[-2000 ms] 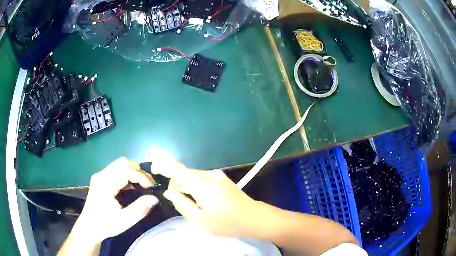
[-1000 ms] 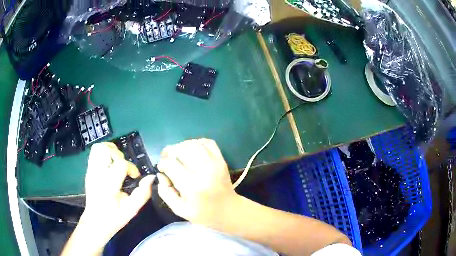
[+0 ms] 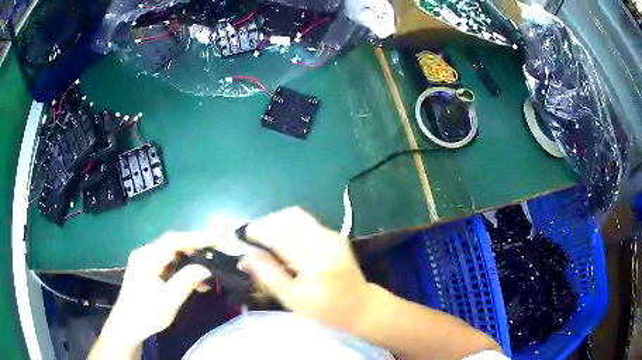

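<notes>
My left hand (image 3: 158,281) holds a black battery holder (image 3: 224,266) at the bench's front edge, above my lap. The holder is partly hidden by my fingers and a glare spot. My right hand (image 3: 303,264) is at the holder's right side, with a black strip or cover at its index finger. An adhesive strip (image 3: 347,211) runs from the tape roll (image 3: 420,116) towards my right hand. It shows black near the roll and cream near the hand. Whether the right fingers pinch the strip or the holder is partly hidden.
Battery holders (image 3: 143,170) are heaped at left. Another holder (image 3: 291,112) lies mid-bench below a clear bag (image 3: 204,81). A fan (image 3: 60,39) stands far left. A blue crate (image 3: 450,271) of black parts is below right. A dark-filled bag (image 3: 574,91) hangs over the right edge.
The holder moved from upright at the bench edge to lower between my hands. My right hand rose slightly. The strip twisted, now showing black near the roll and cream near my hand.
</notes>
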